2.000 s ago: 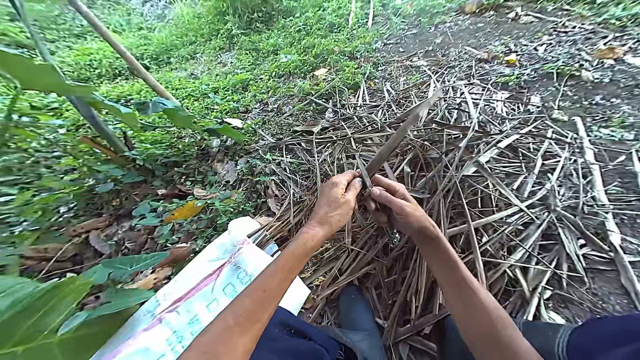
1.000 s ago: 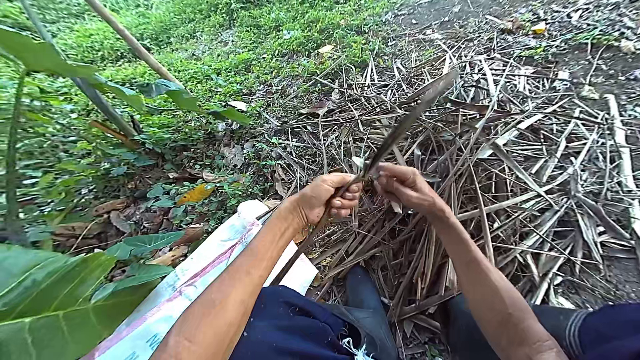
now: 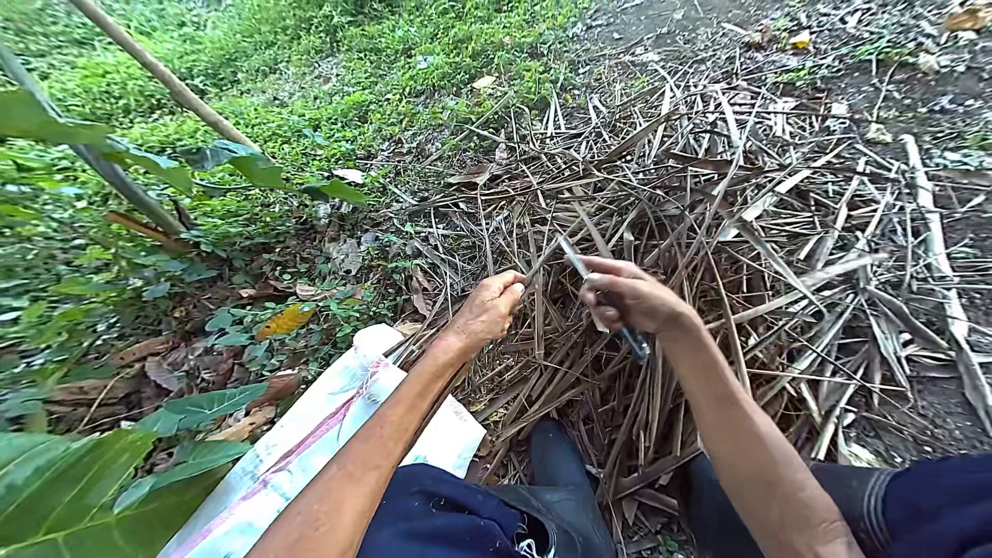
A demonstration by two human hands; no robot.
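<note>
My left hand (image 3: 488, 310) is closed around a thin dry stem or leaf midrib (image 3: 540, 262), whose tip points up and right toward the other hand. A knife (image 3: 575, 257) with a narrow metal blade is in my right hand (image 3: 632, 298), its blade up and left and its dark handle end below the fingers. A short gap separates the two hands. Beneath both lies a heap of dry brown leaf strips (image 3: 682, 209). A white woven sack (image 3: 310, 449) with a pink stripe and printing lies under my left forearm, with some strips at its upper end.
My rubber boots (image 3: 559, 457) stand at the near edge of the heap. Broad green leaves (image 3: 85, 480) and a leaning wooden pole (image 3: 167, 77) are on the left. Low green plants grow beyond, and a long pale stick (image 3: 934, 240) lies on the soil at right.
The long dark leaf strip between my hands one second ago no longer shows there; a thin stem does. My right hand has moved apart from the left, and the knife now shows plainly.
</note>
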